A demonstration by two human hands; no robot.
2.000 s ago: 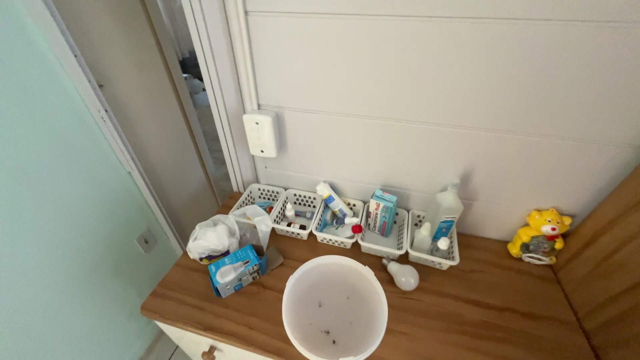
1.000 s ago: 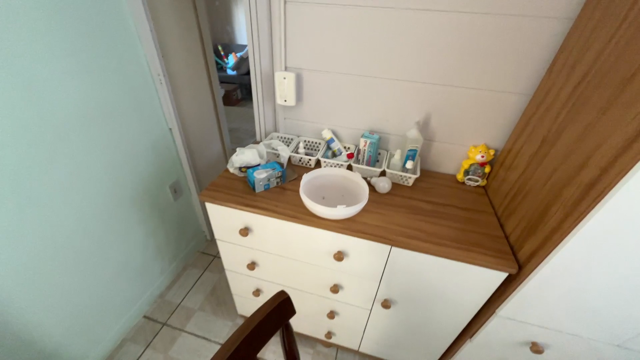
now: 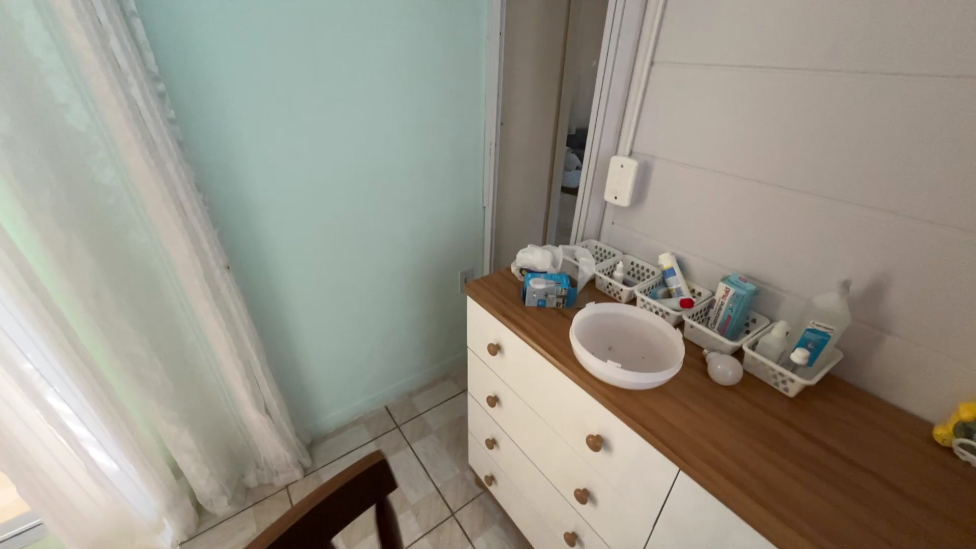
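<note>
Neither of my hands shows in the head view. A round white plastic bowl-like cover (image 3: 627, 345), with small dark specks inside, rests near the front edge of a dresser's wooden top (image 3: 862, 442). Right of it lies a white light bulb (image 3: 723, 368). Behind stand several white perforated baskets (image 3: 785, 375) in a row, holding a blue and white box (image 3: 732, 305), a tube with a red cap (image 3: 675, 280) and a clear bottle with a blue label (image 3: 826, 324). A blue light bulb box (image 3: 549, 290) sits at the left, by a crumpled white plastic bag (image 3: 543, 259).
A dark wooden chair back (image 3: 335, 503) stands low in front of the white drawers (image 3: 534, 389). Sheer white curtains (image 3: 152, 267) hang at the left beside a green wall (image 3: 328, 191). A yellow figurine (image 3: 957, 427) is at the dresser's right end.
The view has swung left, bringing in the curtains. The things on the dresser show no plain change.
</note>
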